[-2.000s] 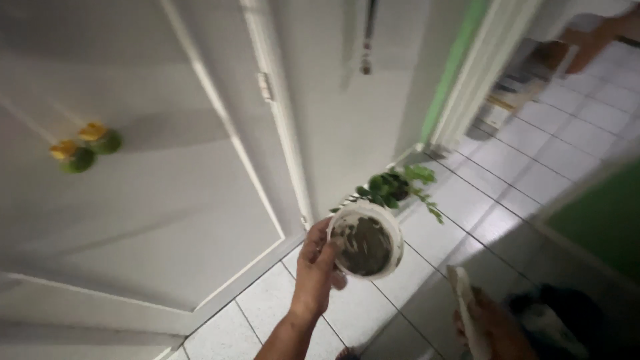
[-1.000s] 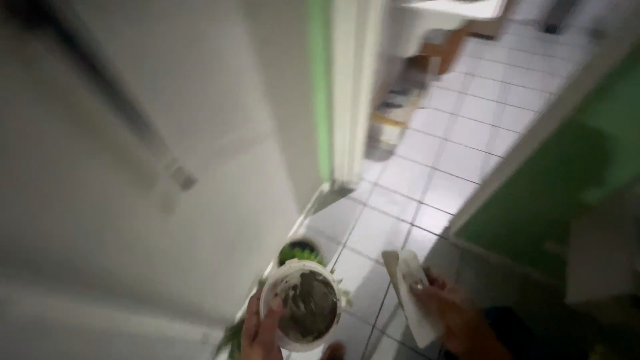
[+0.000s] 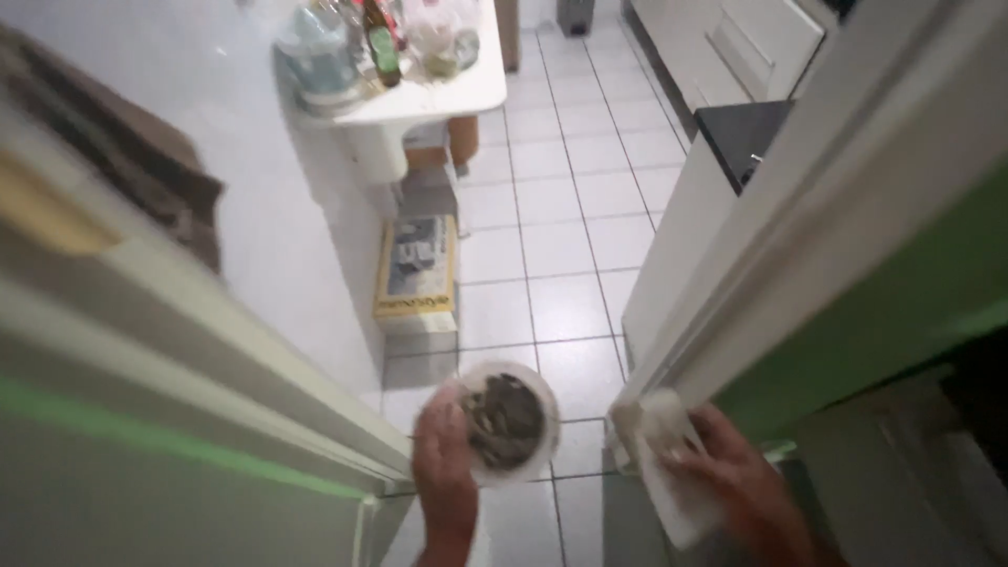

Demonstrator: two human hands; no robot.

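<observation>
A round white plastic tub (image 3: 550,425) with grey-brown paste inside is in my left hand (image 3: 446,449), whose fingers grip its left rim. To the right, my right hand (image 3: 728,465) is closed on a flat, pale rectangular tool (image 3: 669,488), blurred, so its exact kind is unclear. The tub and the pale tool are apart, both above the tiled floor (image 3: 568,307).
Door frames stand close on the left (image 3: 260,370) and right (image 3: 756,260). Beyond, a white table (image 3: 449,98) bears a bottle (image 3: 383,47) and other items. A yellow-edged box (image 3: 417,268) lies by the left wall. A dark-topped cabinet (image 3: 677,236) stands at right.
The view has moved into the doorway, toward the room with the table. Both hands still hold the tub and the pale tool. The potted plant seen earlier is out of view.
</observation>
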